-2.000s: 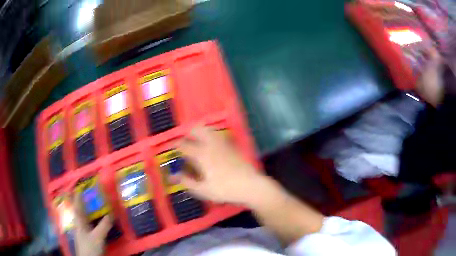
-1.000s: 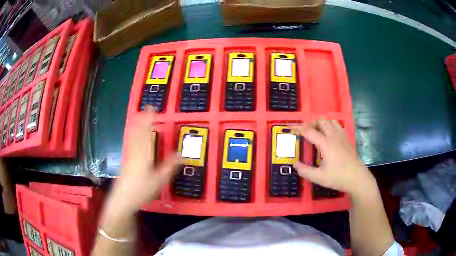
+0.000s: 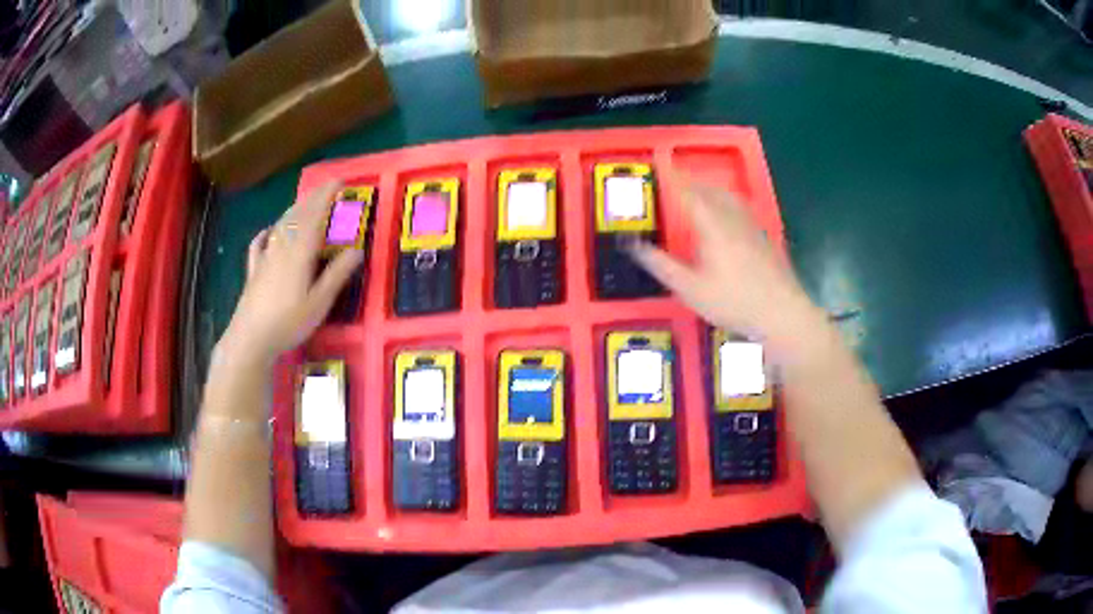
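The red-pink phone tray holds keypad phones face up in two rows. Two upper-left phones, one of them here, have pink screens. One lower phone has a blue screen; most others glow white. My left hand is over the upper-left phone, thumb and fingers apart around its keypad end; firm contact cannot be told. My right hand is spread over the upper-right pocket, which shows no phone. Its thumb reaches the keys of the fourth upper phone.
Two open brown boxes, one left and one centre, stand behind the tray on the green bench. A black marker pen lies by the centre box. Stacked trays with beige-backed phones lean at left. Another red tray shows right.
Both hands have moved from the lower row to the upper row. The outer lower phones are now uncovered. The tray sits lower and further left in view.
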